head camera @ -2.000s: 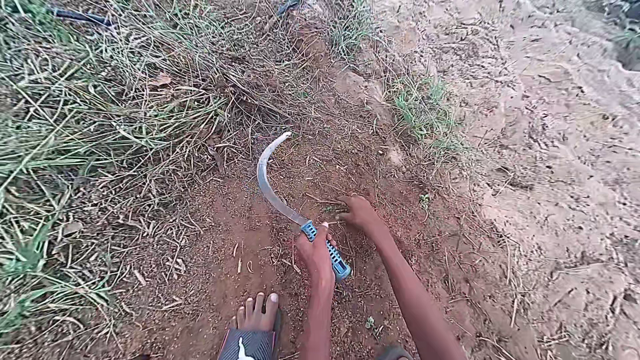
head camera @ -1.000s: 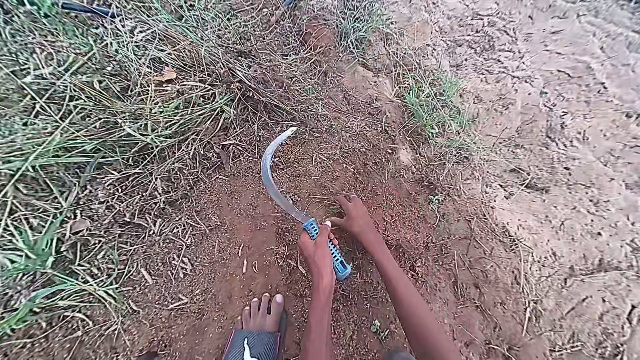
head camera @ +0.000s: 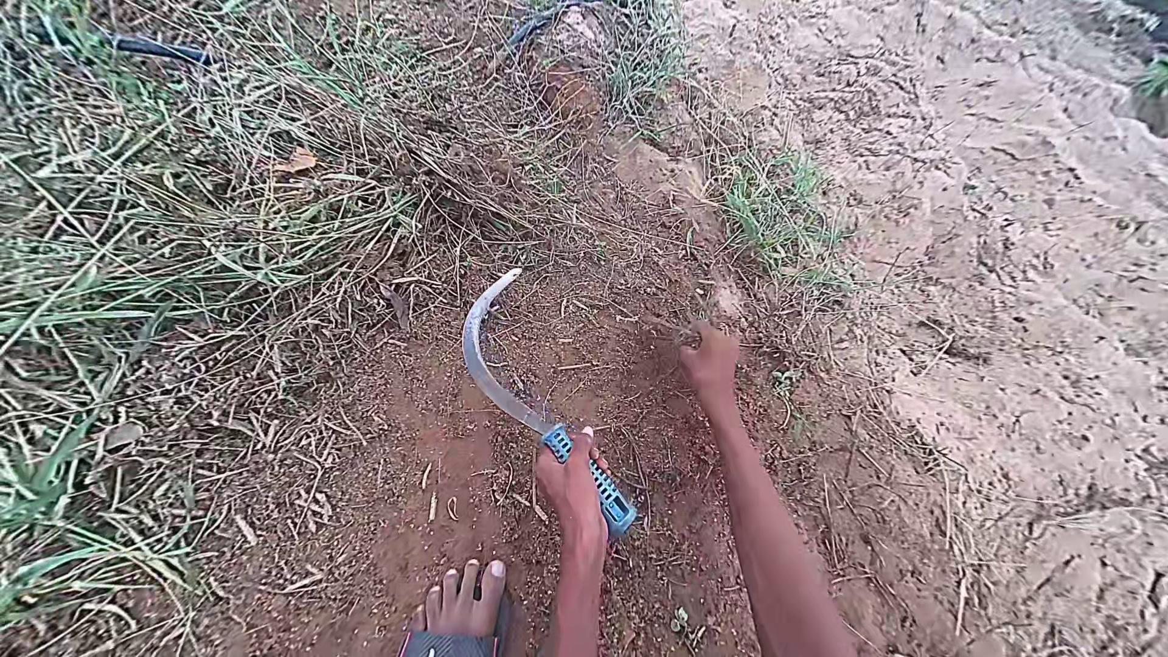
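My left hand (head camera: 573, 479) is closed around the blue plastic handle of a sickle (head camera: 488, 379). The curved metal blade points up and away to the left, its tip over the reddish soil. To the right and farther forward, my right hand (head camera: 710, 358) has its fingers curled together, with a thin tuft of dry grass (head camera: 673, 327) sticking out between thumb and fingers toward the left. The two hands are apart.
My foot in a sandal (head camera: 456, 616) stands at the bottom. Cut and matted grass (head camera: 228, 246) covers the left. A green tuft (head camera: 780, 214) grows beyond my right hand, beside pale rough ground (head camera: 1031, 365). A dark hose (head camera: 164, 49) lies at the upper left.
My right hand has moved away from beside my left hand, forward and to the right, and dry grass now shows in its fingers. The left hand still holds the sickle.
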